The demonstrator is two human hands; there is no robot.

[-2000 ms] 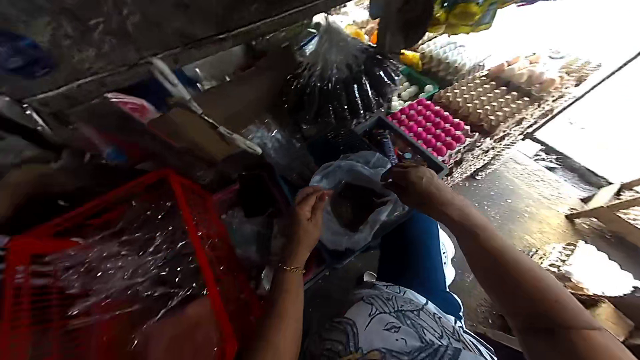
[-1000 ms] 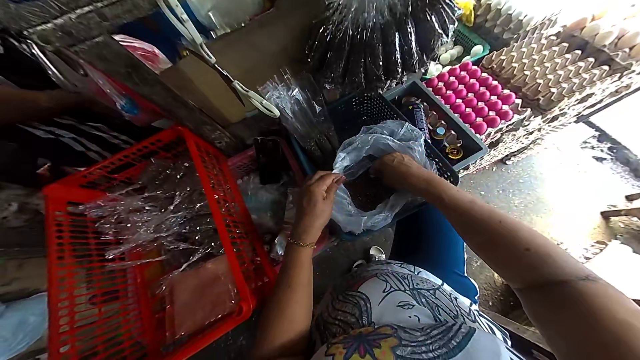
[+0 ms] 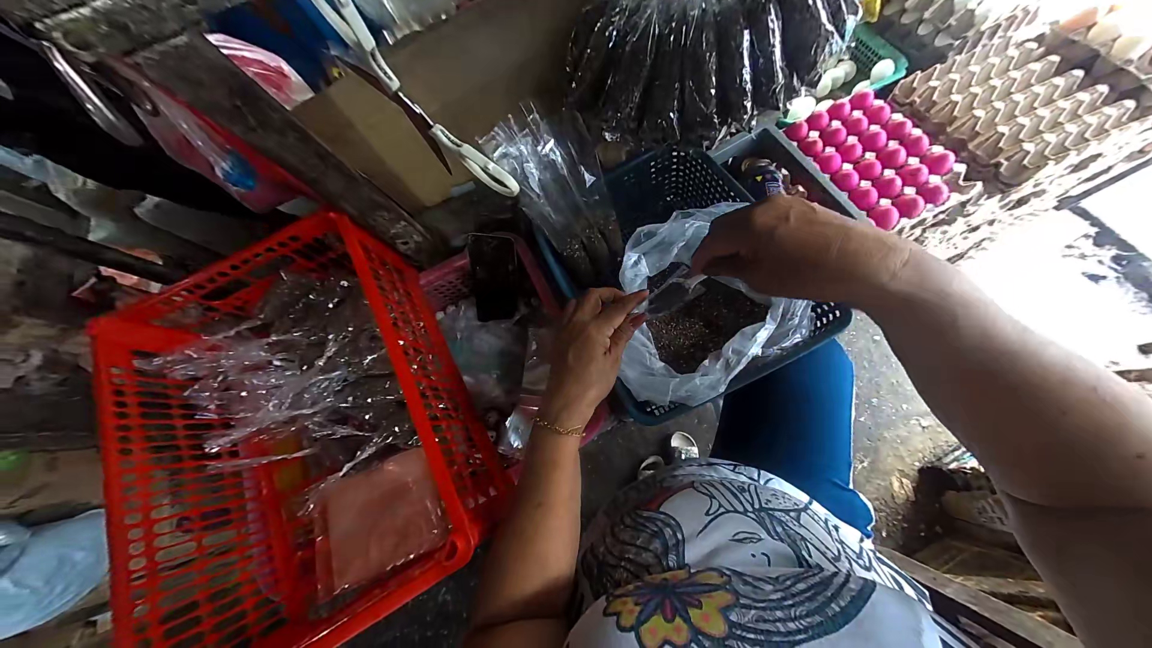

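Note:
A clear plastic bag (image 3: pixel 670 382) with its mouth folded wide sits in a dark blue basket (image 3: pixel 657 414), holding dark grains, perhaps peppercorns (image 3: pixel 688 337). Over the bag's left rim, my left hand (image 3: pixel 594 346) pinches the edge of a small clear plastic bag (image 3: pixel 675 292) between thumb and fingers. My right hand (image 3: pixel 778 247) is above the opening on the right, fingers pointing down at the small bag; its fingertips are partly hidden, so what they hold is unclear. Filled narrow clear packets (image 3: pixel 576 216) stand at the basket's left end.
To the left, a red plastic crate (image 3: pixel 396 315) holds clear packets (image 3: pixel 315 360). Scissors (image 3: pixel 472 157) with white handles hang above. A phone (image 3: pixel 493 274) lies by a pink basket (image 3: pixel 445 279). Pink eggs (image 3: pixel 868 162), egg trays (image 3: pixel 981 90) and dark bagged goods (image 3: pixel 684 63) stand beyond.
My right hand was down inside the large bag one second ago; now it is raised above the opening. The small clear bag now shows between the hands. The view has shifted.

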